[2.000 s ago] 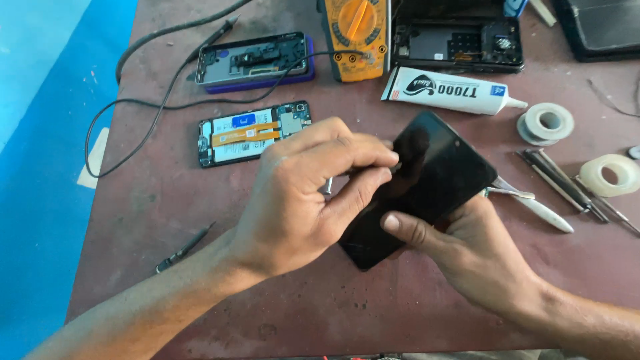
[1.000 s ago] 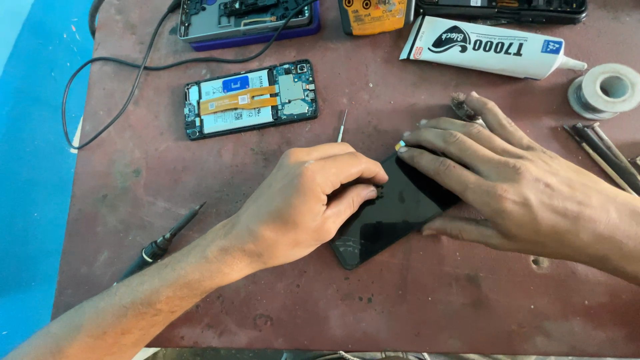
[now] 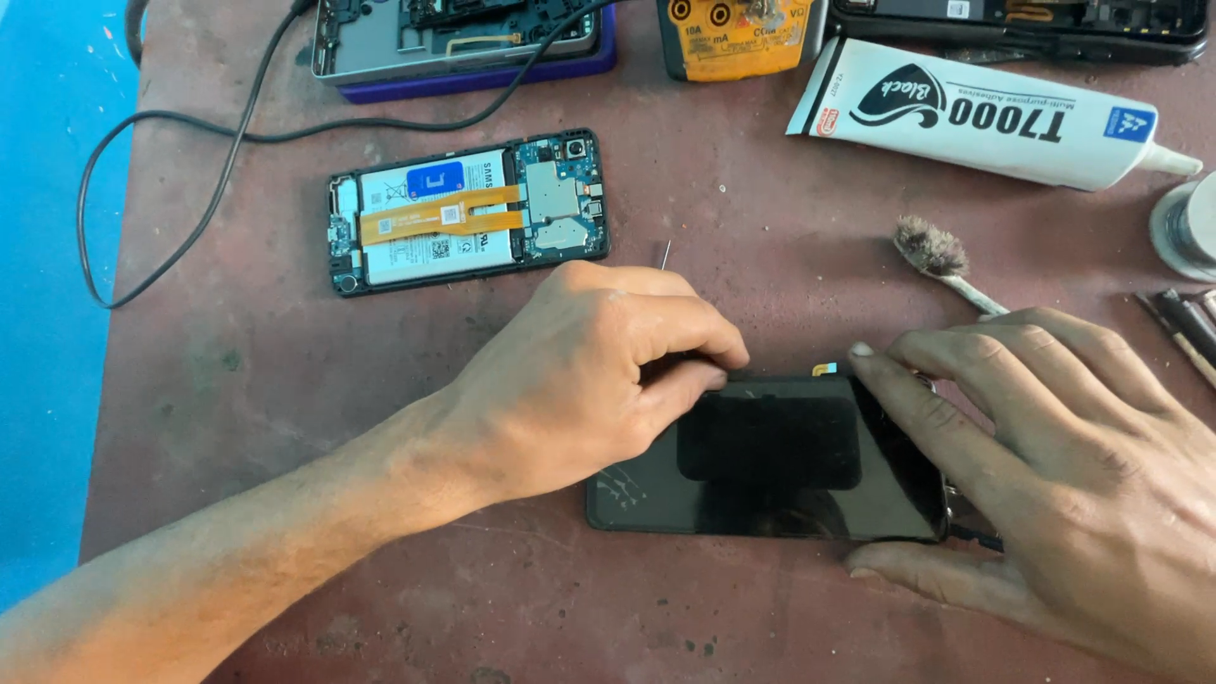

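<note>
A black phone screen panel (image 3: 769, 446) lies glass up on the reddish-brown work mat (image 3: 456, 598), with scratches at its left end. A small flex cable end (image 3: 825, 369) sticks out past its far edge. My left hand (image 3: 608, 361) pinches thumb and forefinger at that far edge; a thin metal tip (image 3: 666, 255) shows behind the knuckles, its body hidden by the hand. My right hand (image 3: 1035, 465) spans the panel's right end, thumb near the close edge and fingers at the far corner. Up and left lies an opened phone (image 3: 470, 211) with battery and boards exposed.
A brush (image 3: 936, 252) lies beyond my right fingers. A T7000 glue tube (image 3: 978, 114), solder spool (image 3: 1187, 228) and hand tools (image 3: 1183, 328) are at the right. Along the back are a phone frame on a purple box (image 3: 475, 81), an orange multimeter (image 3: 736, 43) and another phone housing (image 3: 1026, 28). A black cable (image 3: 237, 138) loops left.
The panel was held up in my hands two seconds ago; now it lies flat on the mat, turned nearly level across the view. My right hand has shifted to its right end. The view has moved closer.
</note>
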